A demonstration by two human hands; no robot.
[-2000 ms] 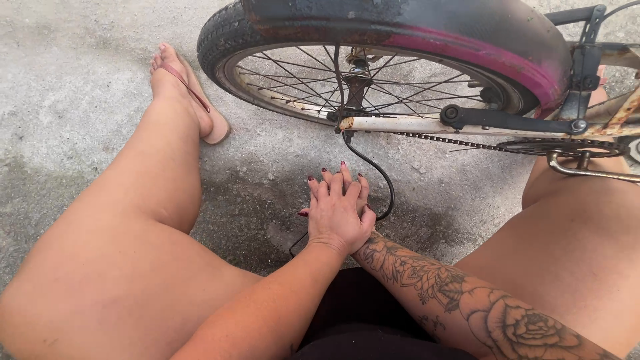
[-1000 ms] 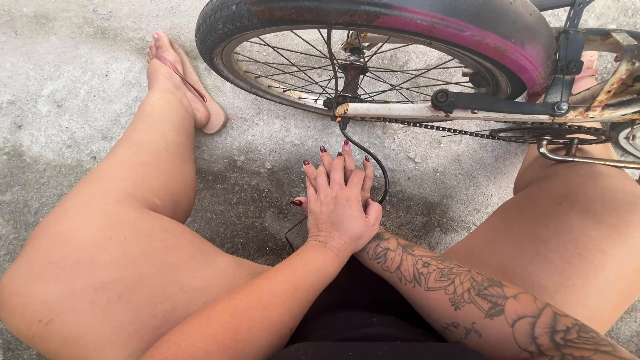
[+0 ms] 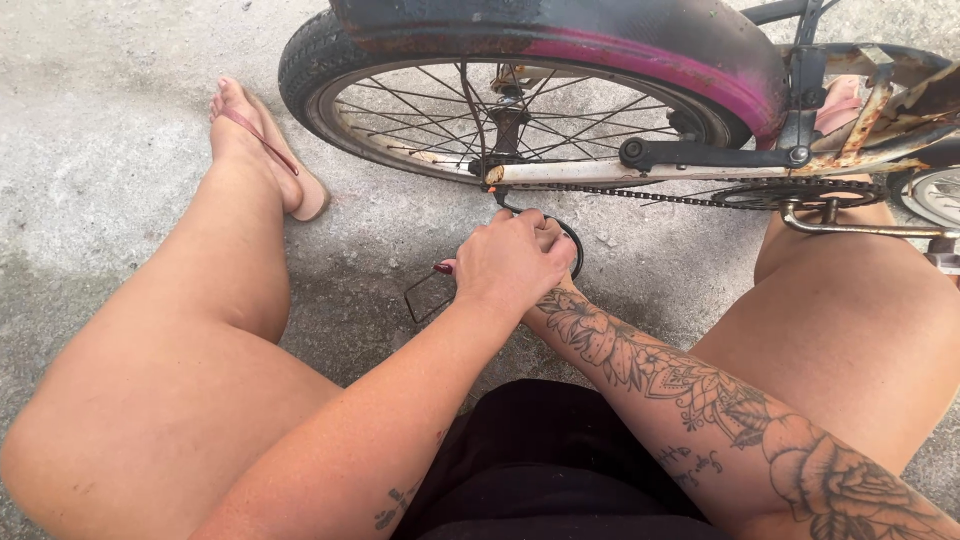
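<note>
My left hand (image 3: 504, 259) lies over my right hand (image 3: 551, 235), its fingers bent down around it. The tattooed right forearm leads to the lower hand, which is largely covered; a thumb with a dark red nail shows at the left. Beside and partly behind the hands curves a black hose (image 3: 577, 251), running up to the bicycle's rear wheel near the hub. A bent metal wire frame (image 3: 420, 300) sticks out on the left below them. Whatever is under the palms is hidden.
A bicycle's rear wheel (image 3: 330, 142) with a black and pink fender (image 3: 637, 60) stands ahead. Its chain (image 3: 637, 194) and crank arm (image 3: 862, 226) extend right. My bare legs are spread on both sides over rough concrete (image 3: 135, 217), with a pink flip-flop (image 3: 311, 195) at the left.
The fingers of both hands pointed forward, stretched out, in the earlier frames; now the upper hand's are curled down and the knuckles face forward.
</note>
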